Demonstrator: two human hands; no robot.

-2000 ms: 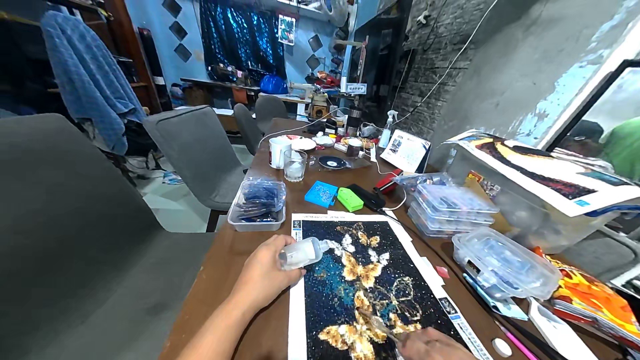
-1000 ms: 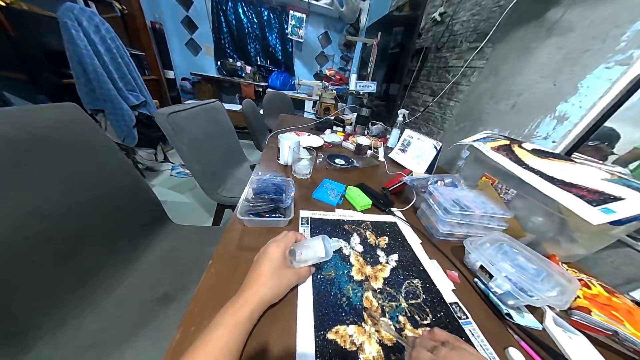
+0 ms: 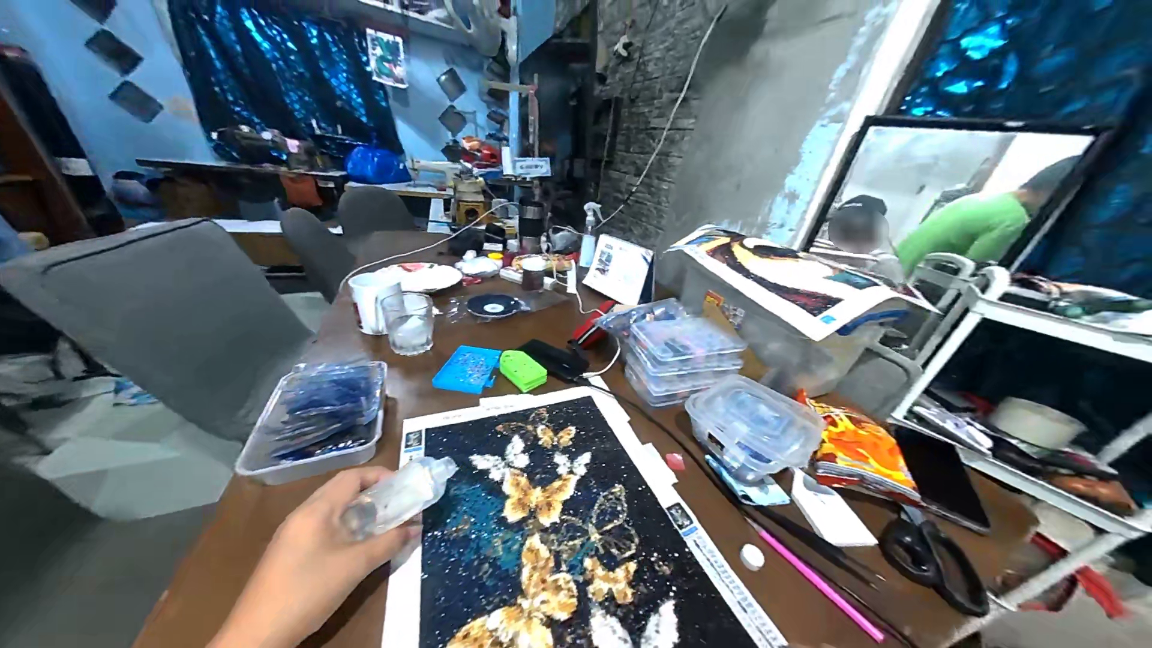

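Observation:
My left hand [image 3: 328, 540] holds a small clear plastic bottle [image 3: 400, 497] tilted over the left edge of a diamond-painting canvas [image 3: 486, 540]. Gold and white butterflies on a dark starry ground cover the canvas, which lies flat on the brown table. The bottle's neck points up and right. My right hand is out of the frame. Beyond the canvas lie a blue tray [image 3: 466, 369] and a green tray [image 3: 522, 370]. A small white cap [image 3: 751, 557] rests to the right of the canvas, close to a pink pen-like stick [image 3: 819, 585].
An open plastic box of packets [image 3: 248, 461] stands at left, with a drinking glass [image 3: 410, 324] and white mug [image 3: 367, 304] behind. Stacked clear cases [image 3: 684, 351], a clear container [image 3: 754, 423], an orange packet [image 3: 864, 450] and black-handled scissors [image 3: 936, 558] lie at right. A mirror shows people.
My right hand, earlier at the canvas's lower part with a thin tool, has left the view. My left hand still holds the bottle. The view has swung to the right.

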